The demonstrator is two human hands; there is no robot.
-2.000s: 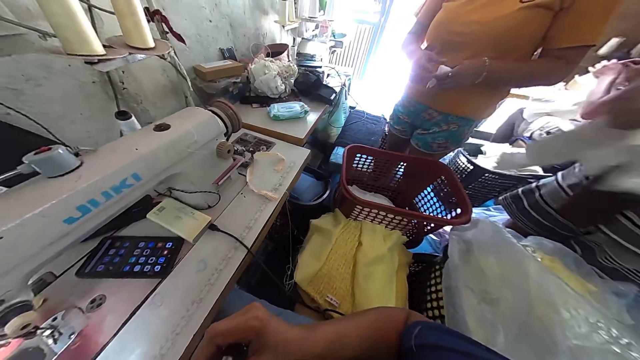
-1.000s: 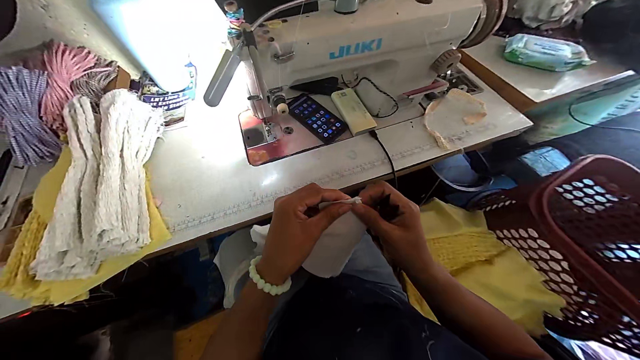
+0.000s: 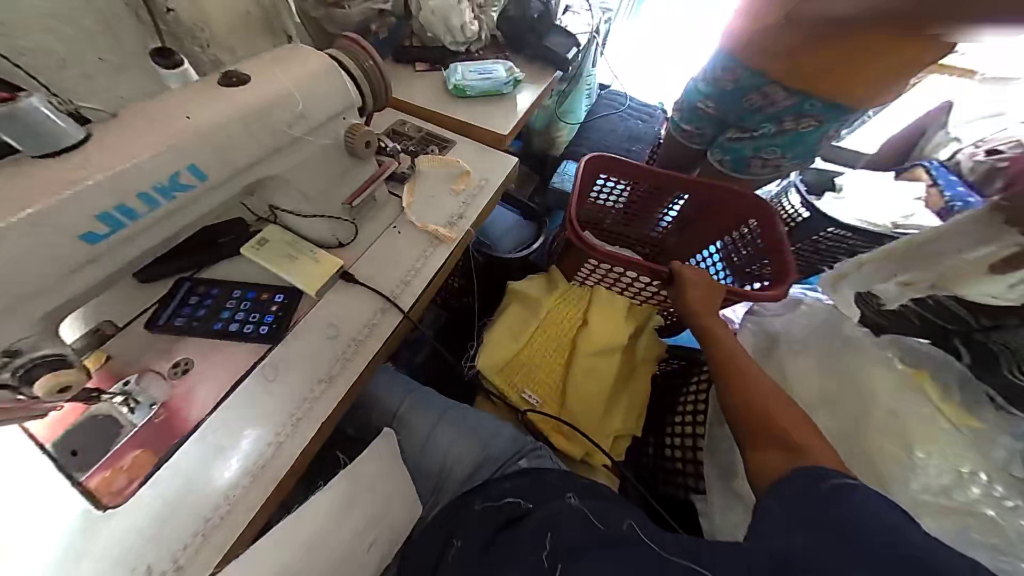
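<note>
My right hand (image 3: 694, 294) grips the near rim of a dark red plastic basket (image 3: 680, 188), which has some white cloth low inside. My left hand is out of the picture. Yellow fabric (image 3: 572, 364) with a gathered, smocked strip lies just this side of the basket, partly over a dark crate. On my left stands a white Juki sewing machine (image 3: 184, 152); beside its base a smartphone (image 3: 226, 310) and a pale yellow power bank (image 3: 293, 260) with a black cable lie on the table. White material (image 3: 340, 512) rests at my lap.
A cream cloth scrap (image 3: 432, 196) lies on the sewing table (image 3: 352, 352). Another table behind holds a pack of wipes (image 3: 482, 78). A person in patterned shorts (image 3: 760, 120) stands beyond the basket. Clear plastic bags (image 3: 872, 424) and a dark basket (image 3: 832, 240) of white cloth are at the right.
My two hands were together at a small white piece one second ago; now my right hand is on the basket rim and my left is out of view. The view has swung right.
</note>
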